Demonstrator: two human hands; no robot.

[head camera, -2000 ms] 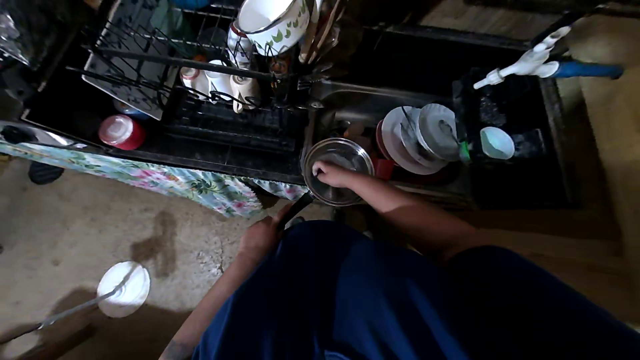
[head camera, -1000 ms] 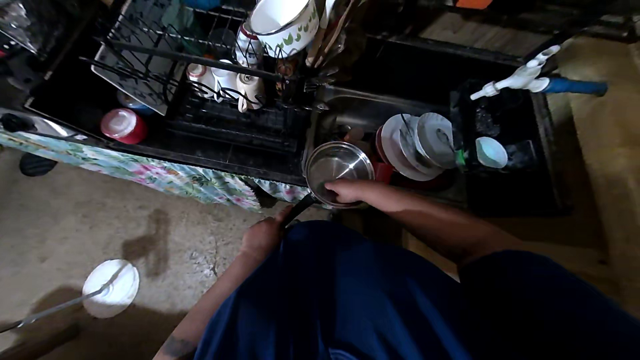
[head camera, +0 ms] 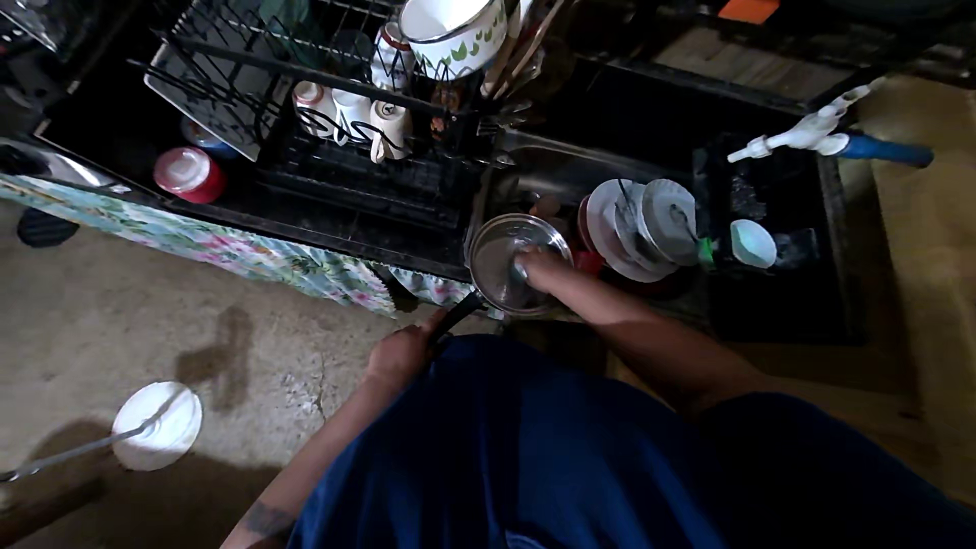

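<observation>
My left hand point(head camera: 402, 352) grips the black handle of a round metal pan point(head camera: 499, 263) at the near edge of the sink. Inside the pan, my right hand point(head camera: 540, 268) presses its fingers toward the bottom; what they hold is too small to tell for sure, though something pale shows at the fingertips. Just right of the pan, stacked plates point(head camera: 610, 229) and a metal dish lie tilted in the sink, with a red cup point(head camera: 589, 263) beside them.
A black dish rack point(head camera: 320, 70) at the upper left holds upturned mugs point(head camera: 352, 114) and an enamel pot point(head camera: 457, 46). A red-lidded container point(head camera: 189, 174) stands on the counter. On the right are a white tap point(head camera: 816, 130) and a small bowl point(head camera: 753, 244). A white bucket lid point(head camera: 158, 425) is on the floor.
My right hand has moved about within the pan, first to its near side and then back toward its middle. My left hand keeps hold of the handle.
</observation>
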